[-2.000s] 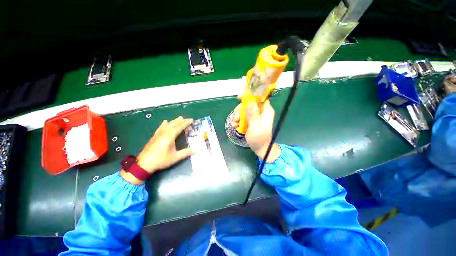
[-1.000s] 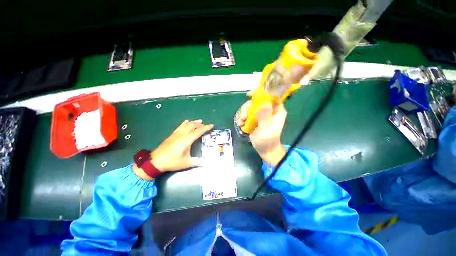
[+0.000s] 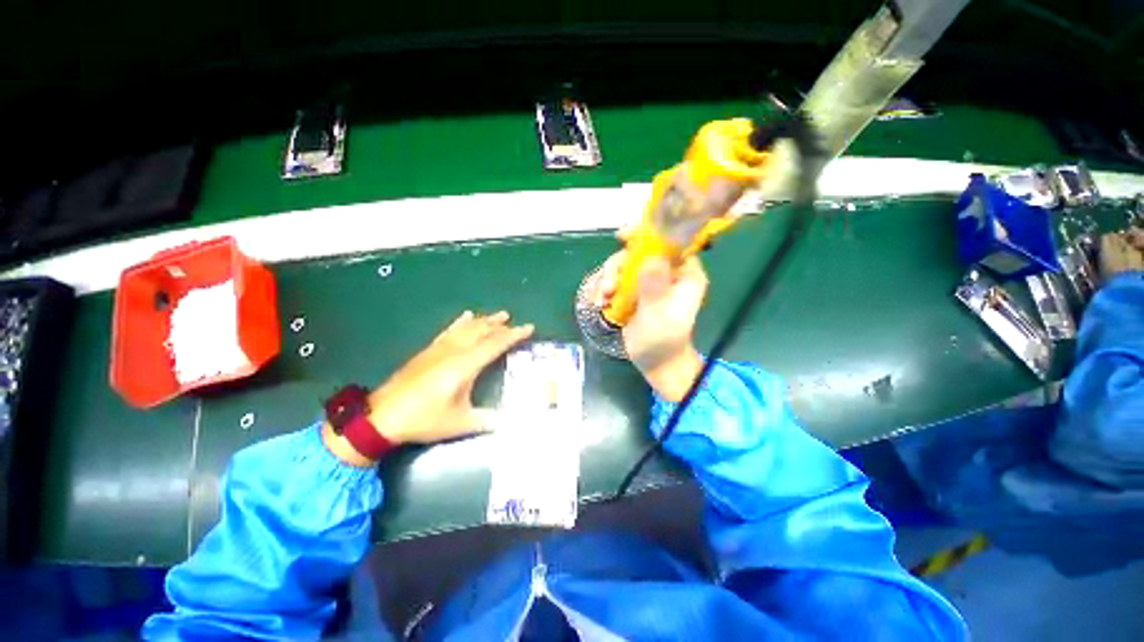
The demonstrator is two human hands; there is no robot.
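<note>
A pale phone assembly (image 3: 540,433) lies flat on the dark green bench top in front of me, with a small orange part near its far end. My left hand (image 3: 445,383) rests at its left edge, thumb and fingers apart. My right hand (image 3: 662,311) is closed around the yellow-orange electric screwdriver (image 3: 684,207), which leans up to the right. The screwdriver's lower end is over the round speckled screw dish (image 3: 597,314), partly hidden by the hand. Its black cord (image 3: 753,295) hangs down to the bench edge. Screws are too small to tell.
A red bin (image 3: 259,307) with white parts (image 3: 207,336) and a black tray (image 3: 38,301) are at left. Phones (image 3: 568,134) lie on the green belt beyond the white rail. A wrapped post (image 3: 859,88) rises at upper right. A blue bin (image 3: 1007,230), phone parts and another person's arm are far right.
The phone assembly has shifted nearer to me and lies straighter than two seconds ago. The screwdriver has tilted further right, its lower end still over the dish. The left hand stays by the assembly.
</note>
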